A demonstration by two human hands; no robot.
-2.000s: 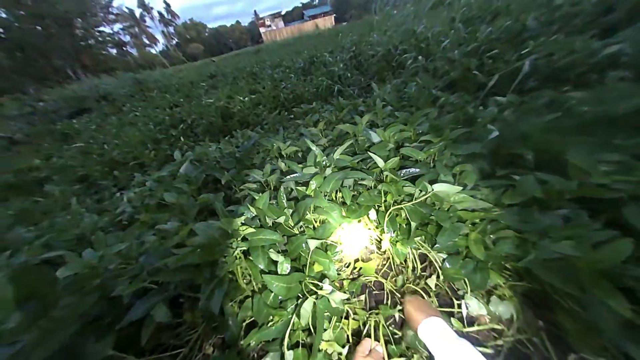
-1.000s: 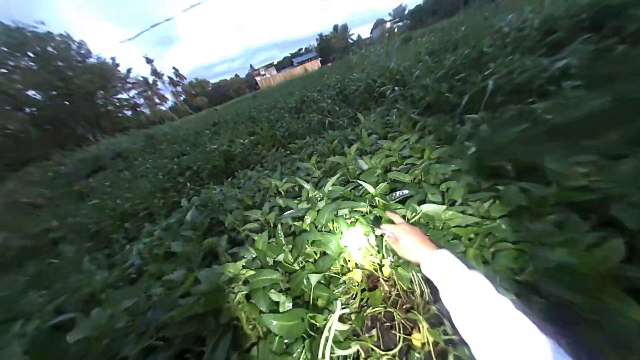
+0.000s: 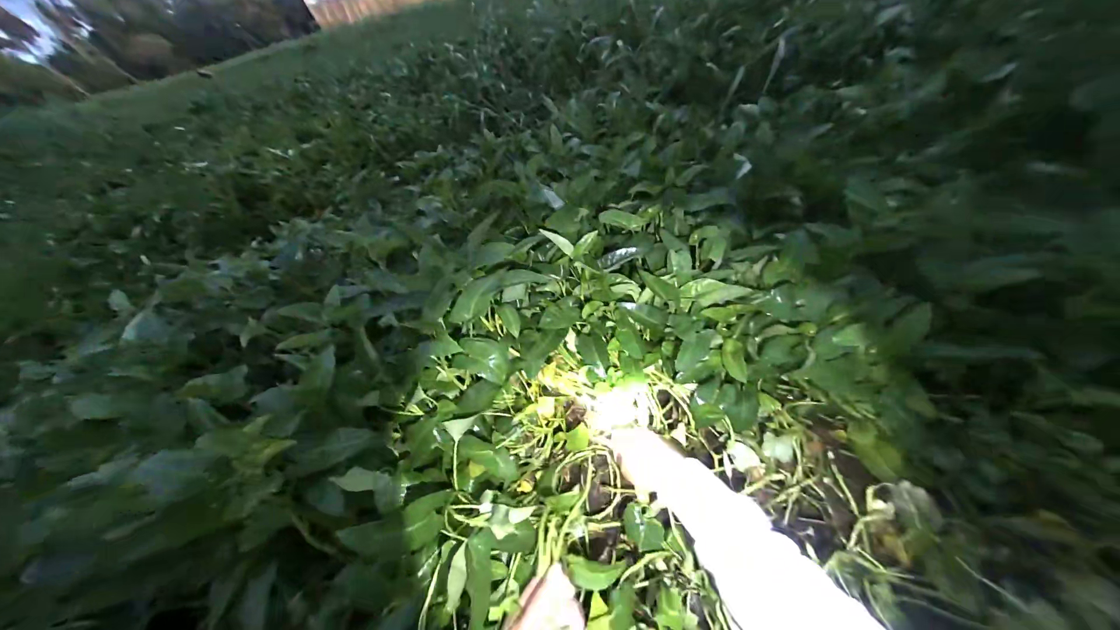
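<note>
My right hand (image 3: 639,451), below a white sleeve (image 3: 757,551), reaches in among the stems of low leafy green plants (image 3: 525,297). Bright glare washes out its fingers, so what they touch is hidden. At the bottom edge shows part of my left hand (image 3: 549,602), with a bunch of pale green stems (image 3: 549,534) rising right at its fingers; its grip is mostly cut off by the frame. Between and around the hands lie bent stems, loose leaves and patches of dark soil (image 3: 604,494).
Dense leafy plants spread across the field on all sides, darker at the right. Cut or bare stems and soil (image 3: 822,472) lie right of the sleeve. A tan fence or wall (image 3: 359,10) and trees (image 3: 175,39) stand far off at the upper left.
My right hand has come down from the leaf tops into the stems. My left hand, out of sight one second ago, shows at the bottom edge. The view has tilted down.
</note>
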